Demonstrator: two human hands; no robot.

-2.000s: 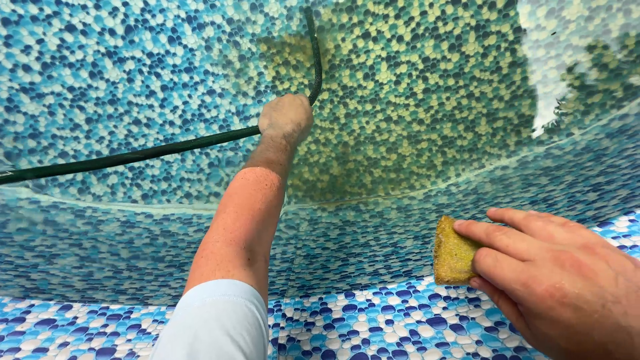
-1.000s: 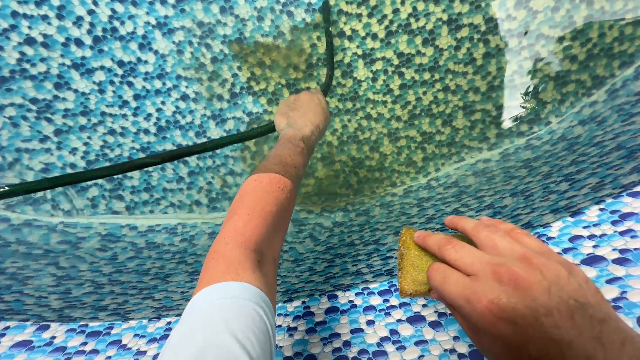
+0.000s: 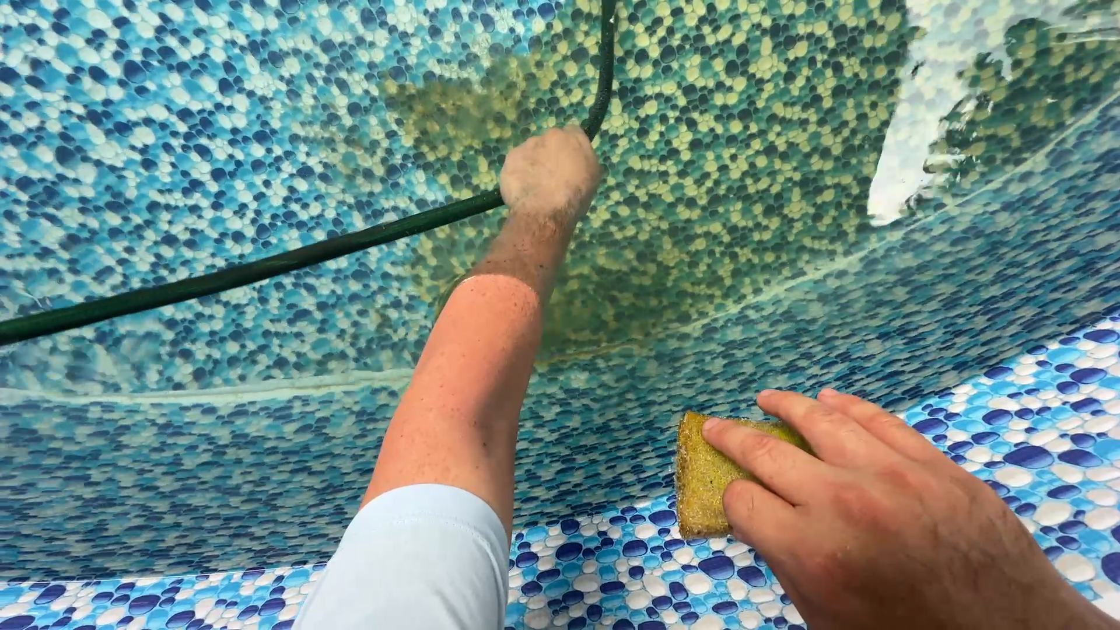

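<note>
My left hand [image 3: 551, 175] is under water, closed around a dark green hose [image 3: 289, 261]. The hose runs from the left edge to my fist, then bends up and leaves the top of the view. My right hand [image 3: 862, 507] grips a yellow sponge [image 3: 713, 477] with a worn, brownish edge, near the waterline at the lower right. Its fingertips lie on the sponge's face, and the thumb is at its lower side. The hose's ends are out of view.
A pool liner with a blue and white pebble print [image 3: 604, 569] rises above the water along the bottom and right. Below the surface, a pale seam [image 3: 262, 388] curves along the foot of the wall. Yellowish-brown sediment [image 3: 464, 105] clouds the floor, and a white reflection lies at the upper right.
The right hand with the sponge has moved left, closer to the left arm. The hose's upper part now runs out of the top of the view; two seconds ago its tip showed there.
</note>
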